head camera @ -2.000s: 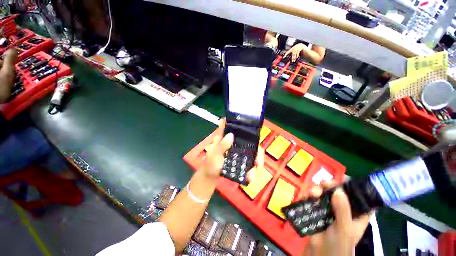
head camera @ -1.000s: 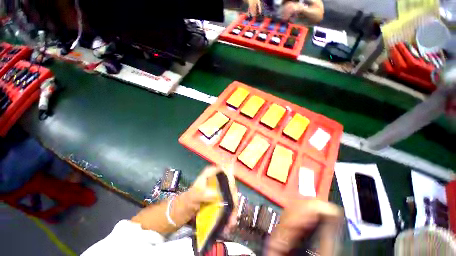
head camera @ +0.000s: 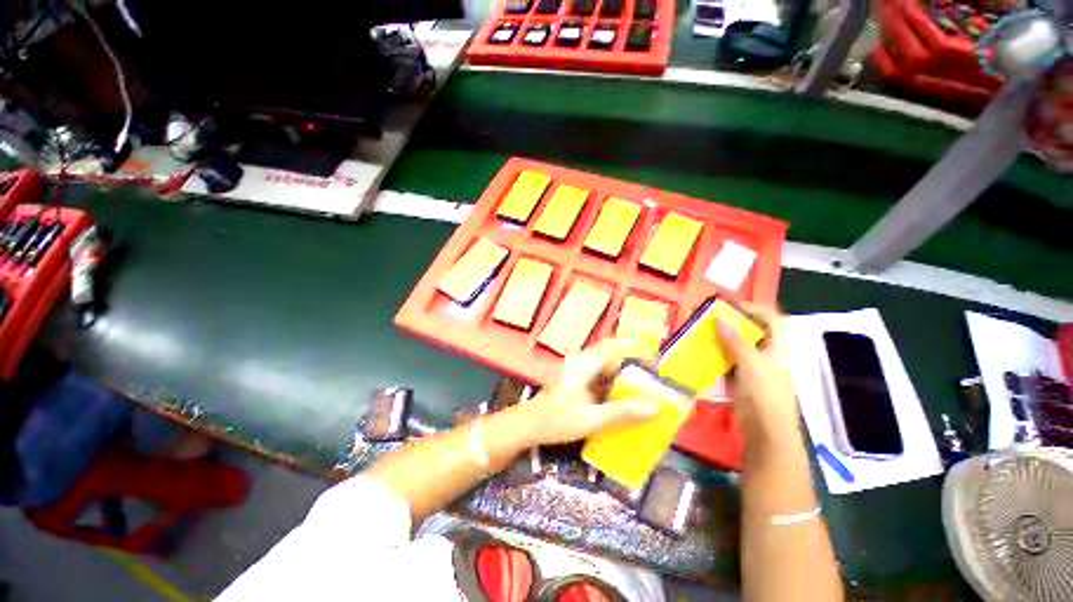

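Note:
My left hand [head camera: 579, 400] holds a closed phone, yellow face up [head camera: 639, 426], low over the near edge of the tray. My right hand [head camera: 754, 353] holds another closed phone, yellow face up [head camera: 713, 345], just beside and slightly above it. The red phone tray [head camera: 471, 335] lies flat on the green bench, with yellow-faced closed phones in several pockets, such as one at the back [head camera: 561, 212]. A white slip [head camera: 731, 266] lies in the back right pocket. The front right pocket is mostly hidden by my right hand and its phone.
Dark loose pieces [head camera: 388, 414] and shiny wrap [head camera: 530, 500] lie along the near edge. A smartphone [head camera: 862, 393] on white paper [head camera: 898, 473], a round ribbed grille [head camera: 1026, 529] and a slanted grey post [head camera: 953, 176] are at right. Another red tray [head camera: 453, 53] is at the back.
Both phones were open with lit screens two seconds ago and are now closed, yellow faces up. My hands have come together over the tray's near right part. The view has shifted.

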